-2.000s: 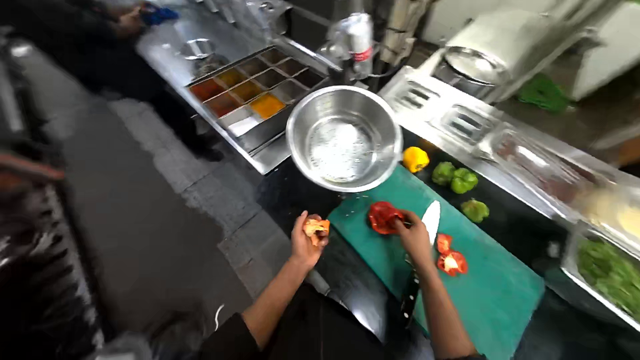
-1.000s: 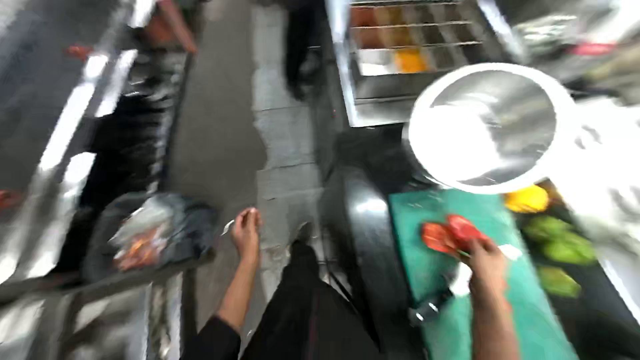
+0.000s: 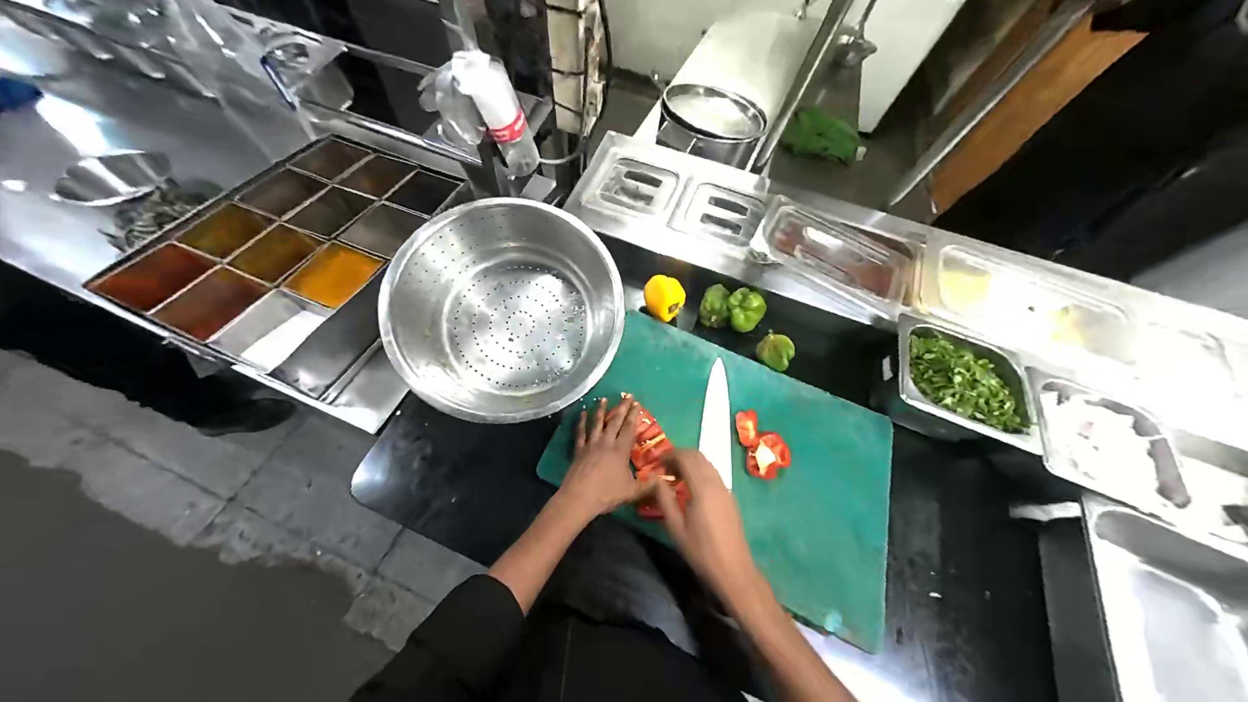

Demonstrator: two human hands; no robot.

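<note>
Pieces of red bell pepper (image 3: 650, 441) lie on the left part of a green cutting board (image 3: 829, 507). My left hand (image 3: 606, 458) rests on them with its fingers spread. Beside it my right hand (image 3: 697, 502) touches the lower pieces; its fingertips are partly hidden, so its grip is unclear. A kitchen knife lies just right of the pieces, its blade (image 3: 717, 414) bare and its handle hidden by my right hand and forearm. Right of the blade sit a cut red pepper piece (image 3: 768, 455) and a smaller one (image 3: 746, 427).
A steel colander (image 3: 512, 312) stands at the board's upper left corner. Behind the board are a yellow pepper (image 3: 664, 296) and several green peppers (image 3: 747, 309). A spice tray (image 3: 263, 244) is at left; a container of chopped greens (image 3: 960, 380) and a steel sink (image 3: 1170, 585) are at right.
My left hand has come from the floor side, over by a waste bin, onto the red pepper pieces on the board. The view has swung back to the counter.
</note>
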